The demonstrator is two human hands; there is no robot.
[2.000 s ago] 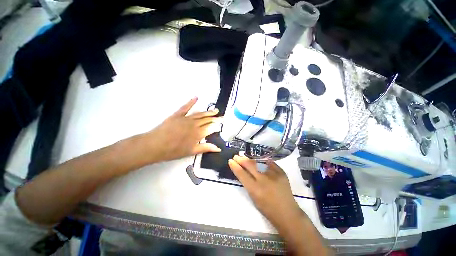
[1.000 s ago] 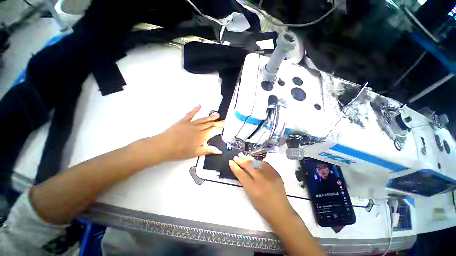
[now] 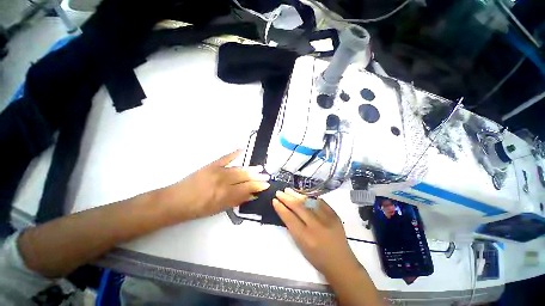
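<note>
A black fabric strip [image 3: 272, 122] runs from behind the white sewing machine head [image 3: 343, 113] to its needle area, and its near end lies flat between my hands. My left hand [image 3: 221, 188] lies at the left of the strip, fingertips pressing on it beside the needle area. My right hand [image 3: 311, 224] rests its fingertips on the strip's right part, just below the presser foot. The needle and foot are mostly hidden by the head and fingers. The fabric lies under my fingertips and is not lifted.
A pile of black pieces [image 3: 66, 77] fills the left and back, with a strip end [image 3: 125, 88] on the table. A smartphone [image 3: 401, 239] playing video lies in front of the machine arm. A measuring tape [image 3: 239, 287] runs along the front edge. A blue thing shows below the table.
My left hand has slid towards me along the strip, and its fingers are closer together. The strip's near end has come slightly towards me. My right hand has stayed at about the same place.
</note>
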